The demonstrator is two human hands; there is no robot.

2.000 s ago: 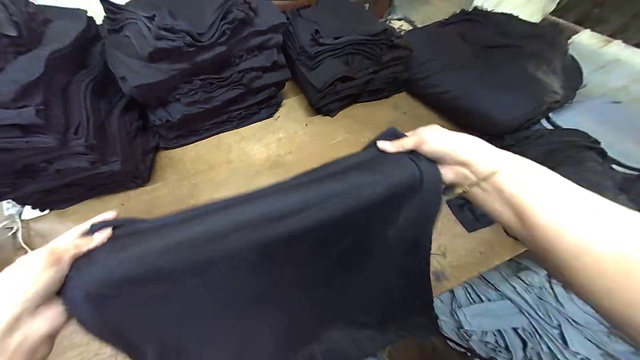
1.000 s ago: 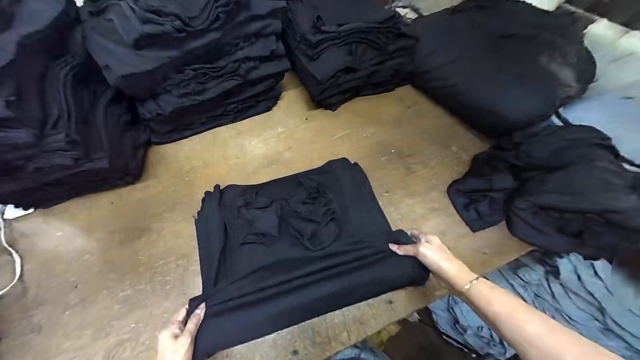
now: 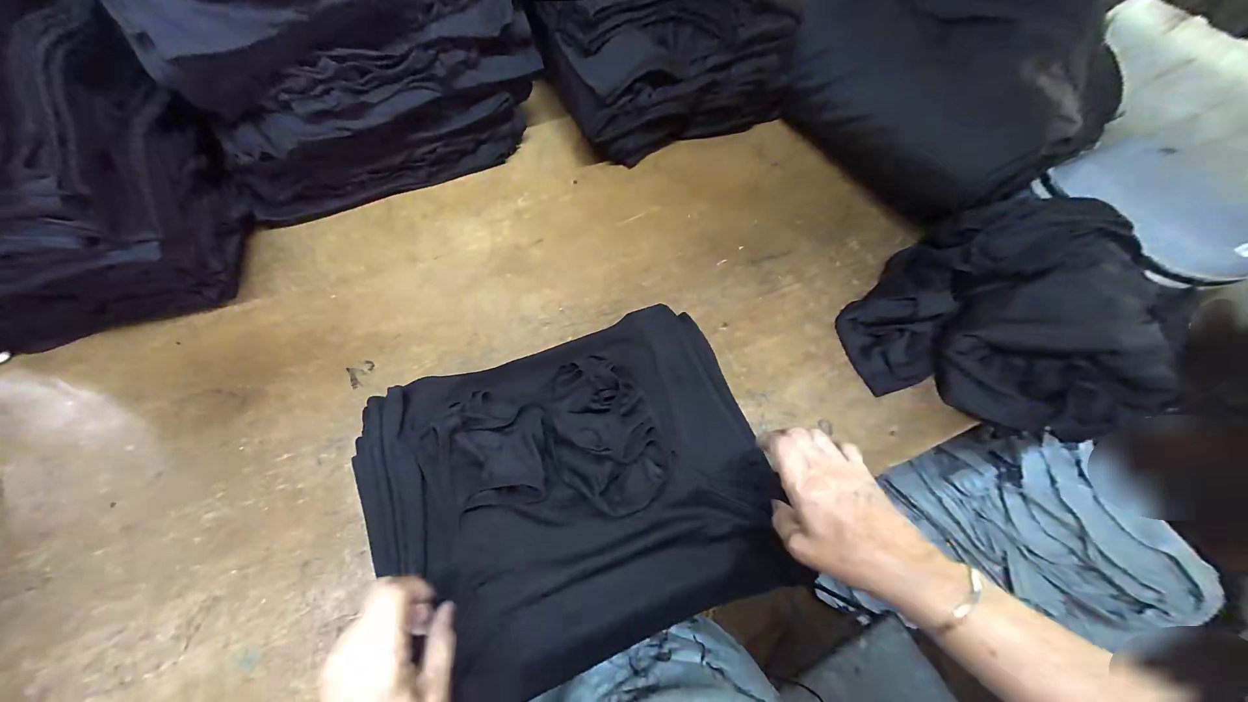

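Note:
A flat stack of black fabric pieces (image 3: 604, 575) lies on the wooden table (image 3: 546, 263), close to its near edge. Small crumpled black pieces (image 3: 604, 439) rest on top of it. My right hand (image 3: 829, 497), with a bracelet at the wrist, touches the right edge of the stack; whether its fingers pinch the cloth cannot be made out. At the lower left edge is my left hand (image 3: 390, 643), blurred, its fingers bent beside the cloth.
Tall piles of folded black fabric (image 3: 380, 97) line the far side. A big black bundle (image 3: 955, 97) sits at the back right, crumpled black cloth (image 3: 1063, 312) in front of it. Grey-blue fabric pieces (image 3: 1033, 526) lie lower right, beyond the table edge.
Two seconds ago both hands held a black cloth stretched up in the air. It was then lowered onto the stack, and now it lies flat there. The view has shifted somewhat.

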